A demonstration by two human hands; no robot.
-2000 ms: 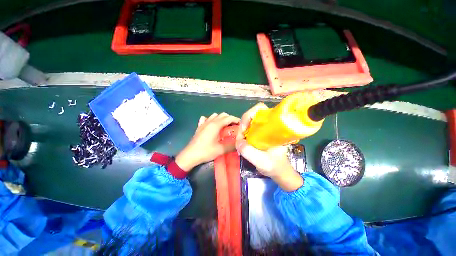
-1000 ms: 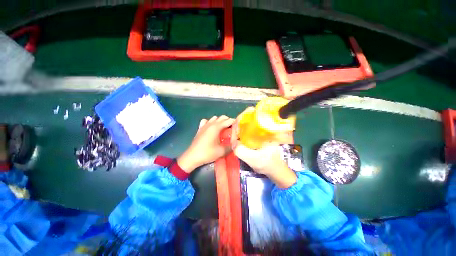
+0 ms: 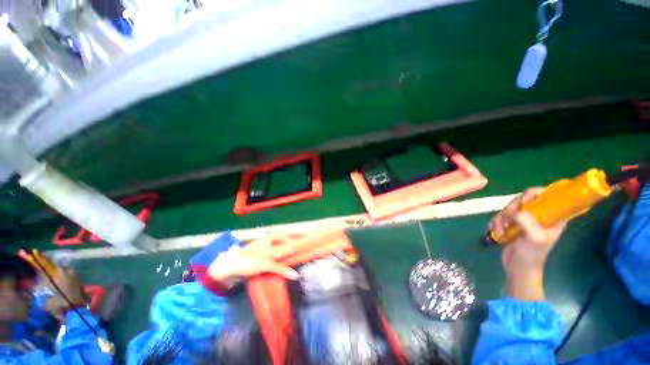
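My right hand is closed around the yellow electric screwdriver, held out to the right with its dark tip pointing left, away from the tablet. My left hand lies over the top left of the orange-red foam frame, fingers spread; whether it grips the frame is unclear. The open tablet lies in that frame, blurred, with its small boards at the far end and its silver battery nearer me. The round screw dish stands right of the tablet.
Blue parts bin is partly hidden behind my left hand; small white bits lie left of it. Framed tablets stand on the conveyor beyond the pale strip. Another worker is at left; a blue sleeve is at right.
The view has tilted up. My right hand has moved the screwdriver from over the tablet to the right, past the dish. My left hand now lies flatter across the frame.
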